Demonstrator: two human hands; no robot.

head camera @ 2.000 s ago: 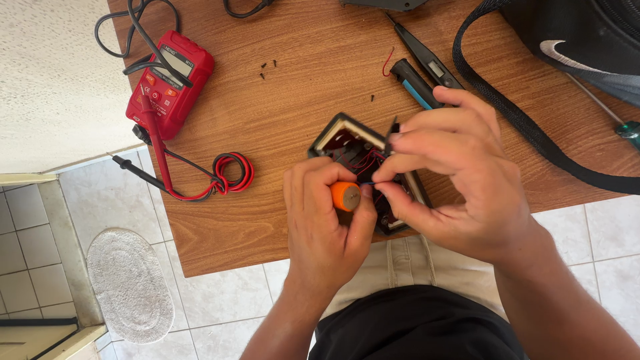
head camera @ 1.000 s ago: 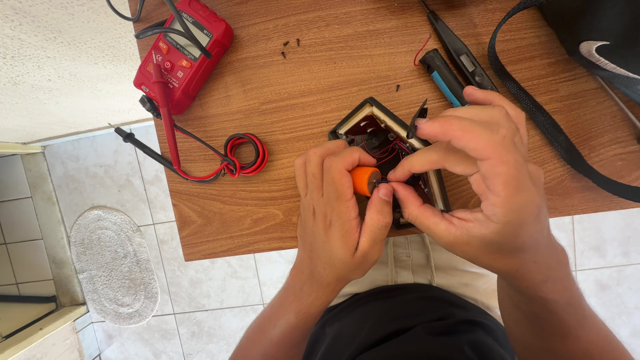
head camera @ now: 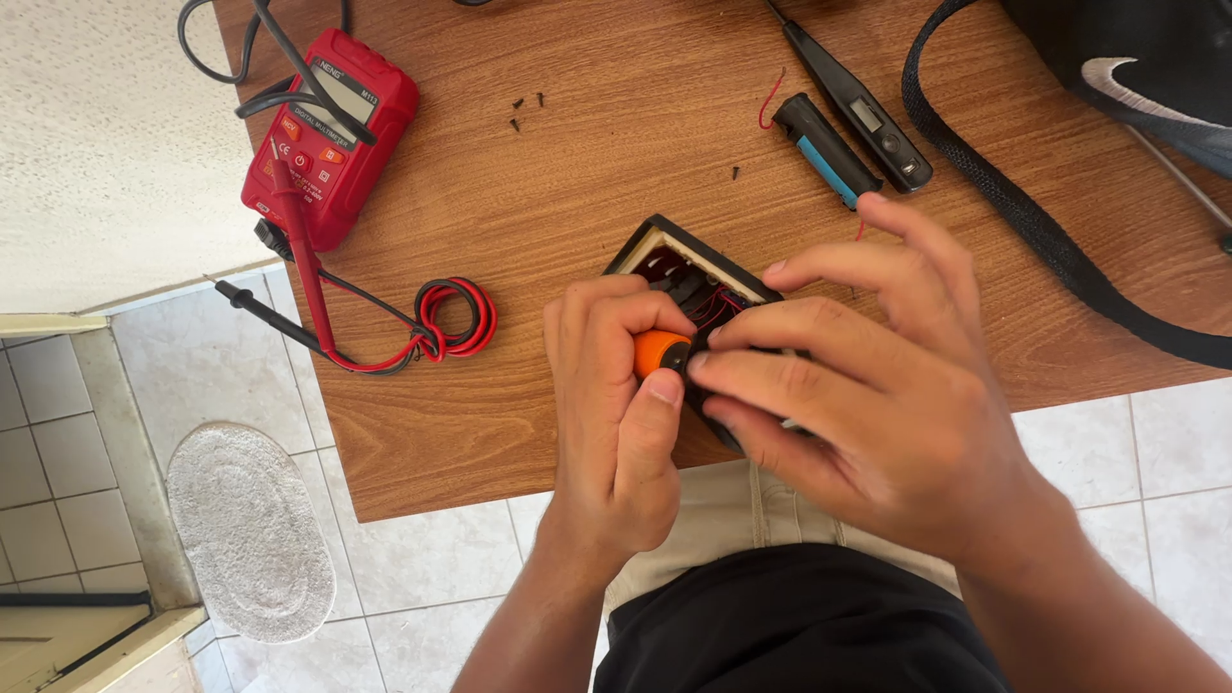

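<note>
My left hand (head camera: 616,414) is closed around an orange cylinder with a dark end (head camera: 660,354), held over an opened dark case. The fingertips of my right hand (head camera: 847,385) meet at the dark end of that cylinder; whether they pinch a small part there cannot be seen. The rectangular case (head camera: 707,252) lies at the table's front edge, its pale inner rim and thin red and dark wires (head camera: 717,306) showing. Both hands hide much of it.
A red digital multimeter (head camera: 330,140) with coiled leads (head camera: 455,320) is at left. Several small screws (head camera: 517,103) lie behind the case. A black-and-blue cylindrical part (head camera: 826,149), a black pen-shaped tester (head camera: 857,106), a woven strap (head camera: 1020,207) and a black bag (head camera: 1136,58) are at right.
A small black piece by my right fingers in the earlier frames is no longer seen. My right fingers have spread and shifted over the case. My left hand still grips the orange cylinder.
</note>
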